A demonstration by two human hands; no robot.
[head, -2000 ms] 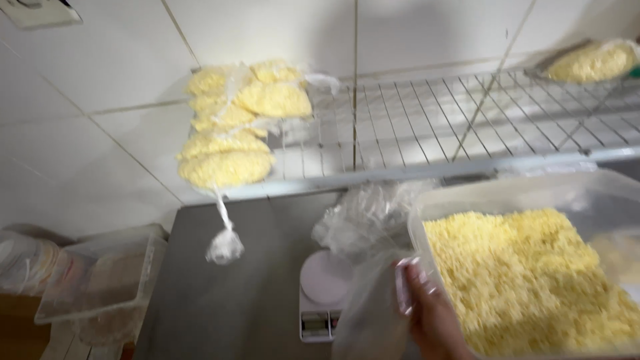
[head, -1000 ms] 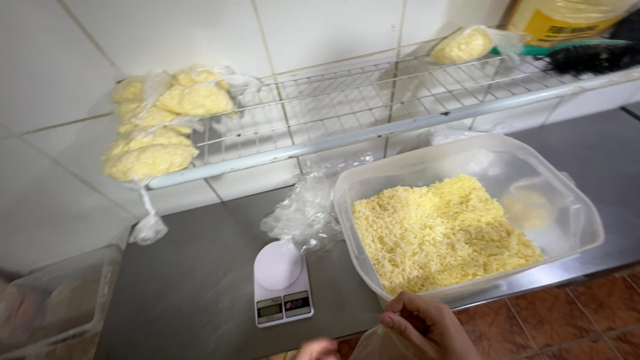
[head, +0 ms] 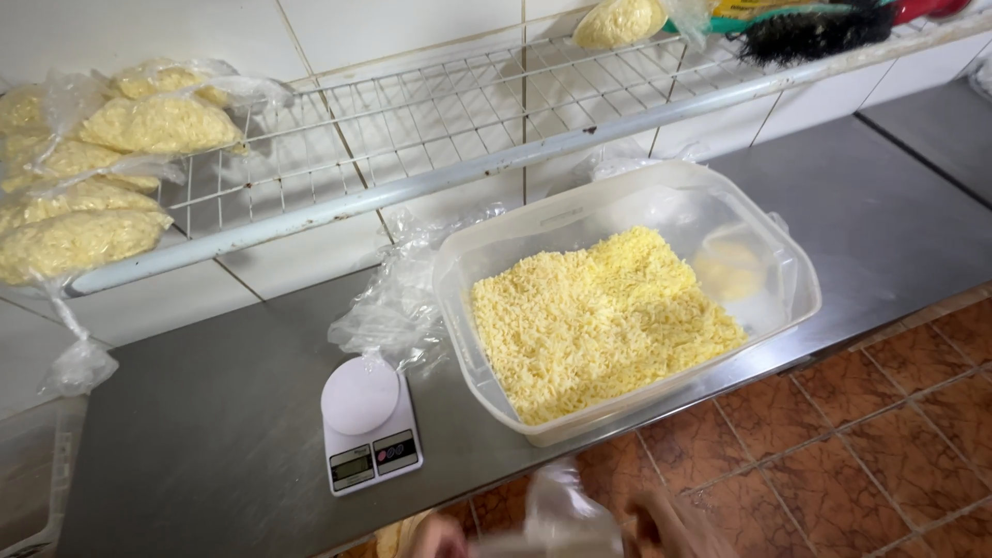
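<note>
At the lower edge, beyond the counter front, a blurred clear plastic bag [head: 570,508] hangs between my left hand [head: 438,537] and my right hand [head: 670,527]. Both hands are partly cut off by the frame; my left seems to hold the bag's edge, while the right's grip is too blurred to tell. A translucent plastic tub [head: 802,298] of shredded cheese [head: 597,333] stands above them on the steel counter. To its left are a white digital kitchen scale [head: 360,395] with a bare platform and a heap of crumpled clear plastic bags [head: 395,291].
A white wire shelf [head: 434,128] runs along the tiled wall. Filled bags of shredded cheese [head: 159,124] lie at its left, one more bag [head: 620,22] farther right beside a black-bristled brush [head: 818,35]. A clear plastic bin [head: 39,473] sits at lower left; the steel counter [head: 201,418] ends above a tiled floor.
My right hand has moved down from the tub's near side, and the plastic bag now shows between both hands below the counter edge. The view has shifted.
</note>
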